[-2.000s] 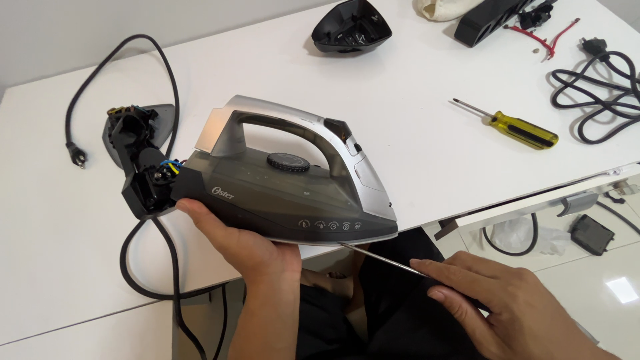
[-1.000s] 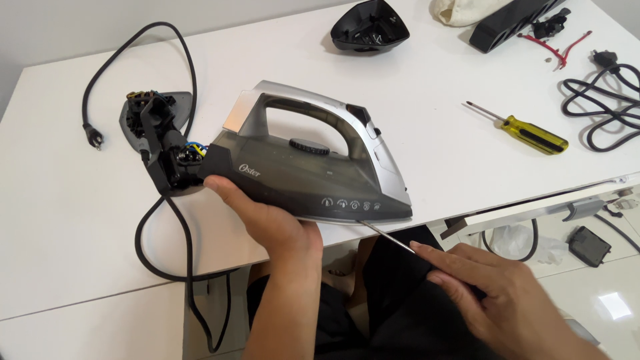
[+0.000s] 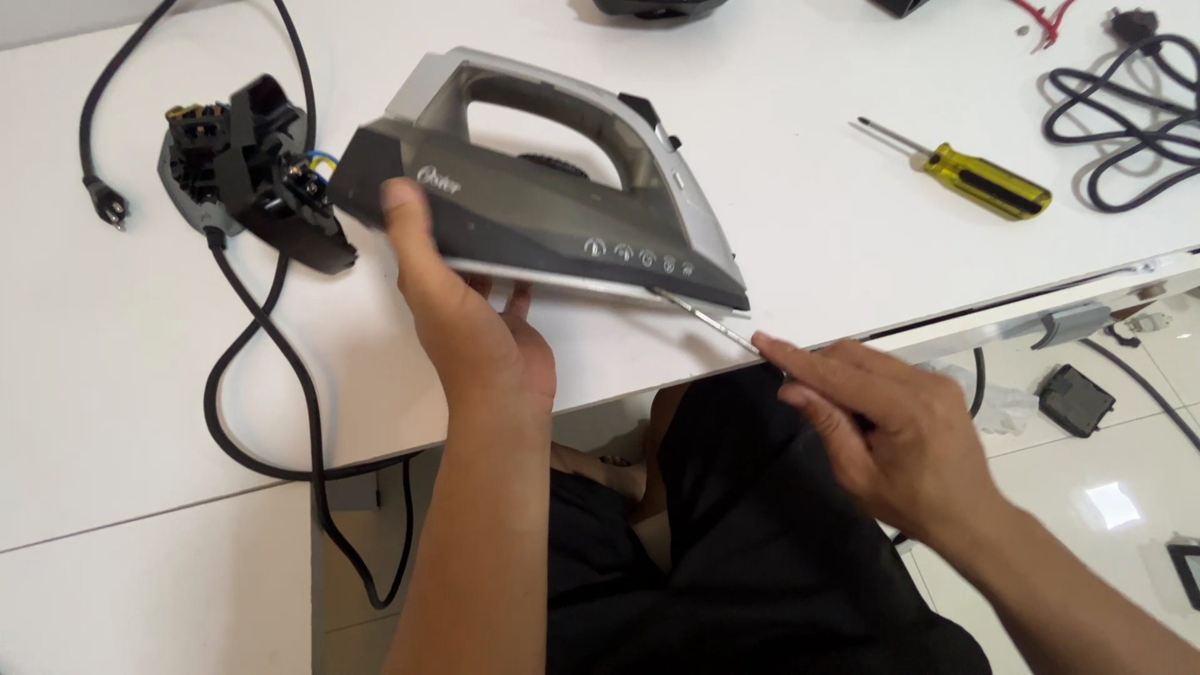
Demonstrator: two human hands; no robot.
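An Oster clothes iron (image 3: 553, 206), grey and silver, is tilted above the white table with its nose to the right. My left hand (image 3: 469, 309) holds it from below at the rear, thumb on its side and fingers under the soleplate. My right hand (image 3: 872, 422) grips a tool with a thin metal shaft (image 3: 708, 322); its handle is mostly hidden in my fingers. The shaft's tip meets the seam between the iron's body and soleplate near the nose. Behind the iron, blue and yellow wires run to an opened black plastic part (image 3: 281, 187) with exposed terminals.
A yellow and black screwdriver (image 3: 989, 183) lies on the white table (image 3: 797, 253), with a coiled black cord (image 3: 1125, 122) to its right. A black plastic shell (image 3: 656, 7) is cut off at the top. Another cord (image 3: 305, 403) hangs over the front edge. A dark box (image 3: 1076, 401) sits below the table.
The iron has tilted further and now sits higher off the table's front edge, still in my left hand. The tool's tip remains along the seam. The view has come closer.
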